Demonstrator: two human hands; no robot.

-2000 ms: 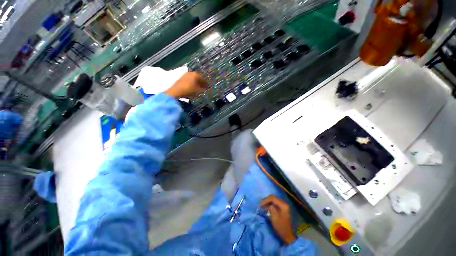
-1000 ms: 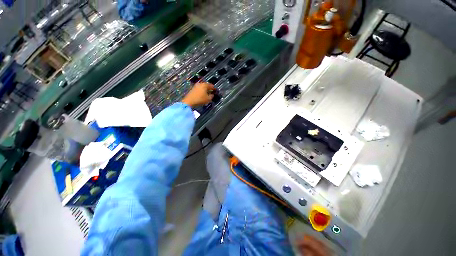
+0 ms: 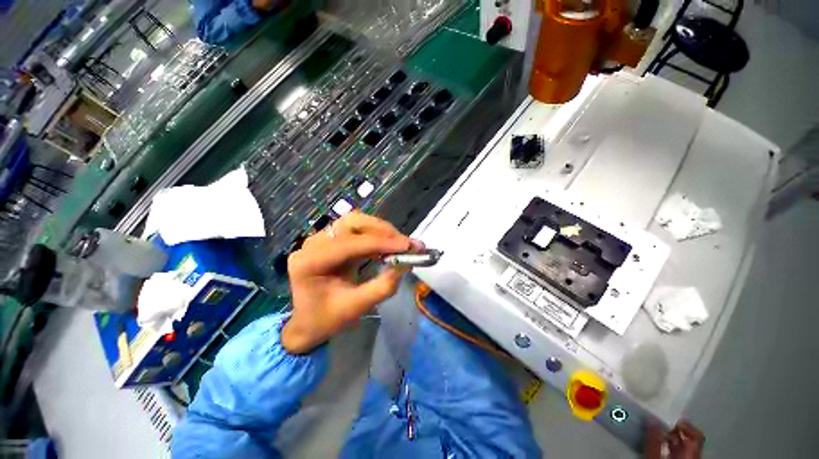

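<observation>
My left hand [image 3: 346, 273] is raised in the centre, palm side partly in view. Its thumb and fingertips pinch a small unit with a shiny metal edge, likely a watch case [image 3: 413, 259], seen nearly edge-on. My right hand [image 3: 680, 443] is small and cut off by the bottom edge at the lower right, beside the machine's front corner; I cannot tell what it holds. The black press nest [image 3: 575, 273] on the white machine has a small white square and a yellowish bit on it. The clear blister tray [image 3: 310, 166] holds rows of black square units and a few white-faced ones.
The blue control box [image 3: 224, 300] bears white wipes, beside clear containers at left. An orange cylinder [image 3: 561, 58] stands behind the machine top [image 3: 638, 134]. The emergency stop [image 3: 587, 395] is at its front. A slim silver rod [image 3: 410, 417] lies over my lap.
My left hand has moved from the tray towards me with a unit pinched in it. My right hand has moved right, to the machine's front corner. The view has shifted.
</observation>
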